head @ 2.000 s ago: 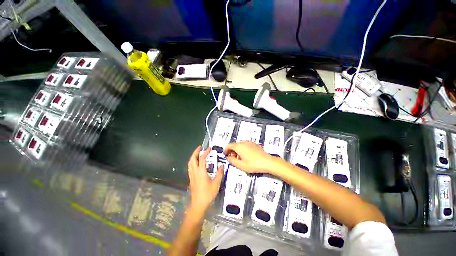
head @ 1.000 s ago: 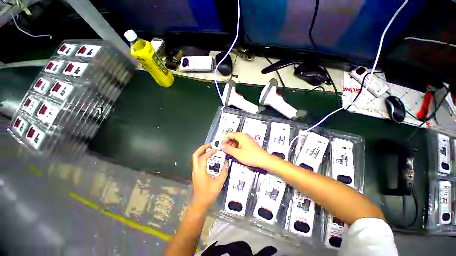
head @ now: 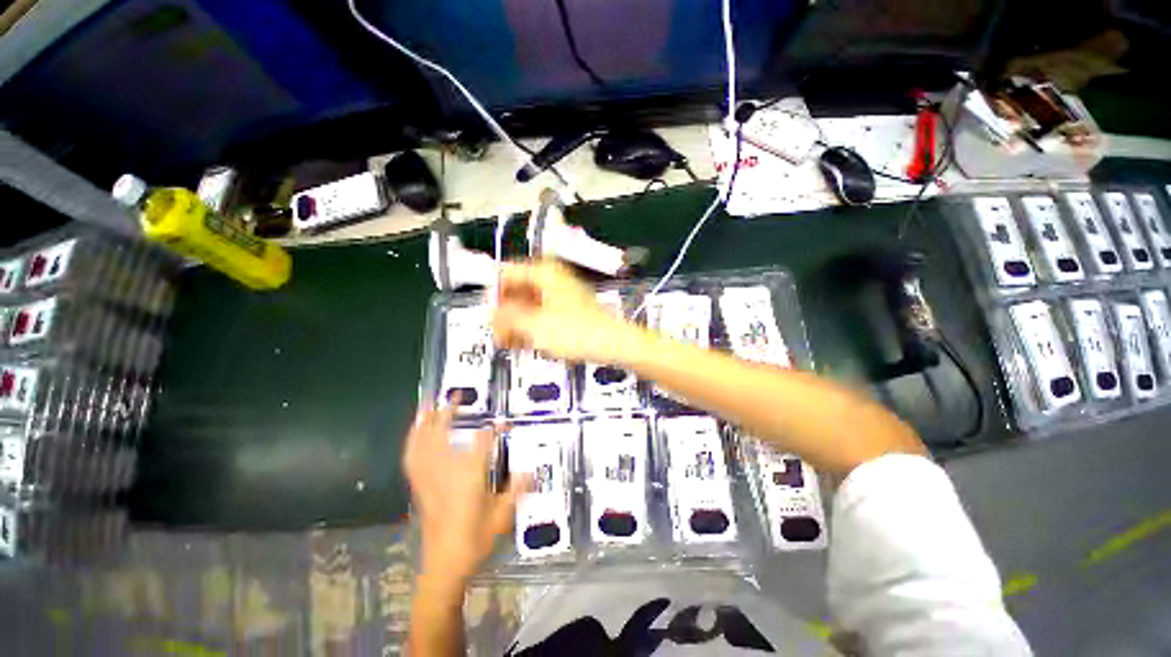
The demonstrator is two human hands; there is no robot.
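Note:
A clear blister tray holds two rows of white devices with black print and dark ovals. My left hand is over the lower left pocket, fingers spread, with a pale surface partly visible between them. My right hand is blurred above the back row, near two white barcode scanners. A thin white cable runs down to its fingers; whether they grip it is unclear. Another white cable reaches the tray's back row.
Tall stacked trays stand at left. A yellow bottle lies slanted at rear left. Mice, papers and a red-handled tool are on the rear ledge. A black scanner with a cord lies right, before another filled tray.
The view has swung right, showing more of the right tray. My right hand has left my left hand and moved up towards the scanners. My left hand's fingers are spread wider over the front-left pocket.

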